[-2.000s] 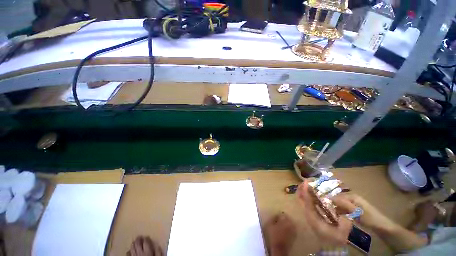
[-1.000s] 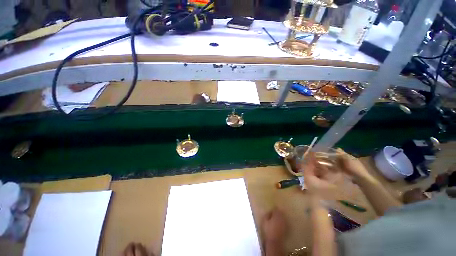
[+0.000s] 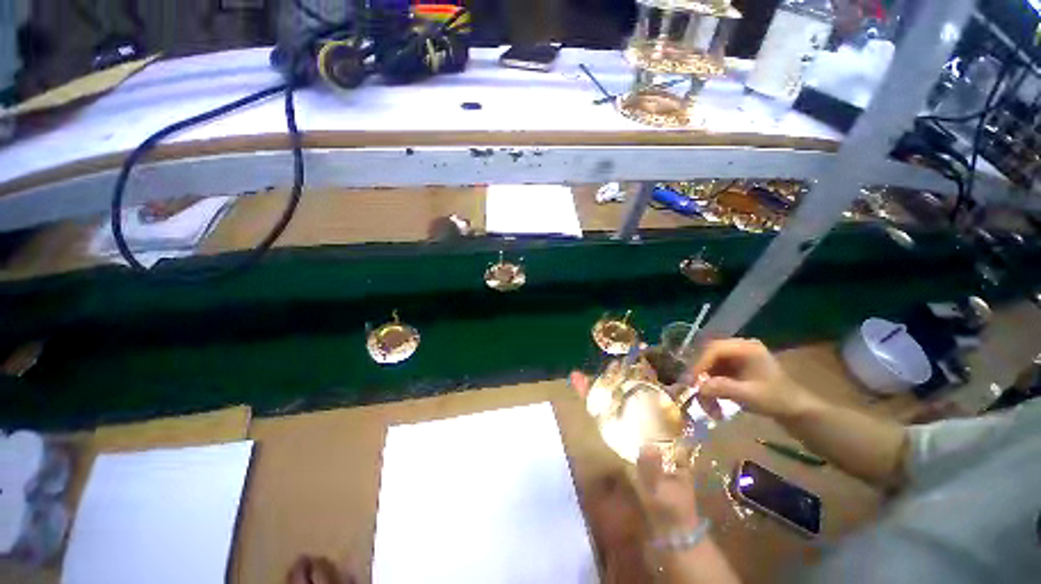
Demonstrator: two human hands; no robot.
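A white paper sheet (image 3: 474, 496) lies on the brown bench before me. My left hand (image 3: 316, 570) shows only as fingers cut off by the bottom edge, left of the sheet. My right hand (image 3: 614, 519) is a dark, blurred shape resting right of the sheet, partly behind another person's hands. I see nothing held in either, but their fingers are unclear. Gold pieces with upright prongs sit on the green belt: one ahead (image 3: 393, 341), one farther back (image 3: 505, 274), one to the right (image 3: 615, 334).
At right, another person's hands hold a shiny gold round piece (image 3: 639, 420). Near them are a phone (image 3: 779, 497), a green tool (image 3: 791, 453), a cup with a stick (image 3: 676, 342) and a white tub (image 3: 887, 355). A second sheet (image 3: 160, 513) and white discs (image 3: 21, 491) lie left. A metal post (image 3: 799, 240) slants down.
The other person's hands have moved from near the cup and now hold up a large gold piece. The belt pieces have shifted left in view. My hands rest in about the same places.
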